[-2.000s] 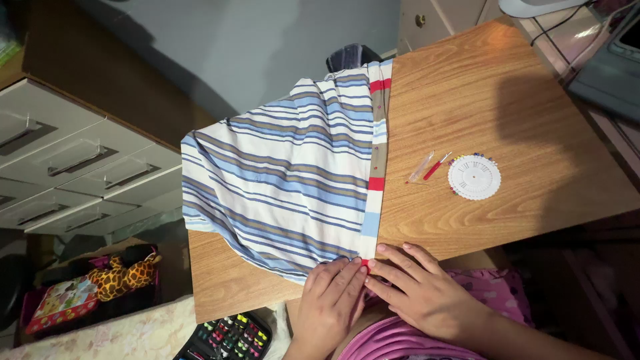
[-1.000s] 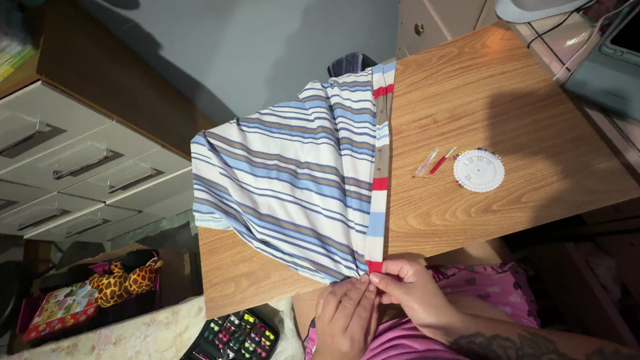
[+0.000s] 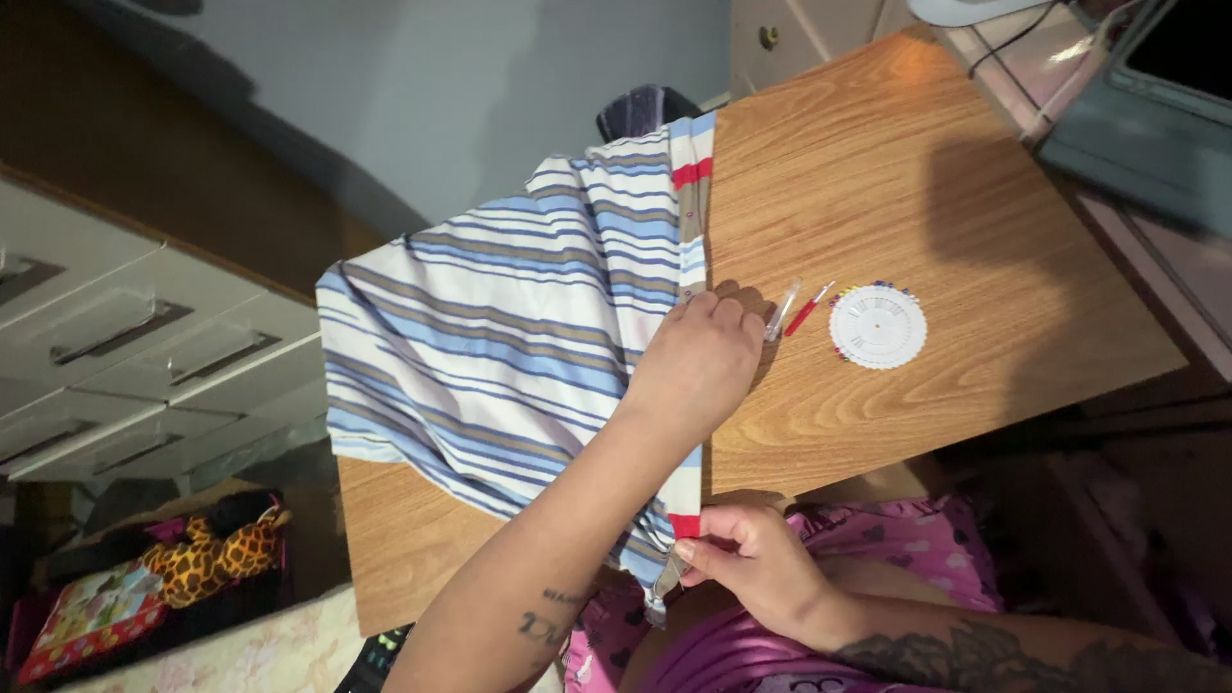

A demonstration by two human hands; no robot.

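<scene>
A striped cloth garment (image 3: 481,318) in white, blue and brown lies over the wooden board, its folded edge band carrying red parts and small pins. My left hand (image 3: 698,356) rests over that band around its middle, fingers curled; whether it grips anything is hidden. Lower down, my right hand (image 3: 760,568) pinches the band's near end at a red part. To the right lie a clear plastic tube (image 3: 782,310), a red-handled seam ripper (image 3: 808,310) and a white pin wheel (image 3: 878,326) with coloured pin heads.
The wooden board (image 3: 962,385) spans the middle. Drawers (image 3: 106,337) stand at left, above a box with a giraffe-patterned plush toy (image 3: 217,558). A grey device (image 3: 1145,144) is at upper right. A dark case (image 3: 375,659) shows at the bottom.
My left hand has moved up from the near end of the band to its middle, beside the plastic tube. My right hand remains at the near end.
</scene>
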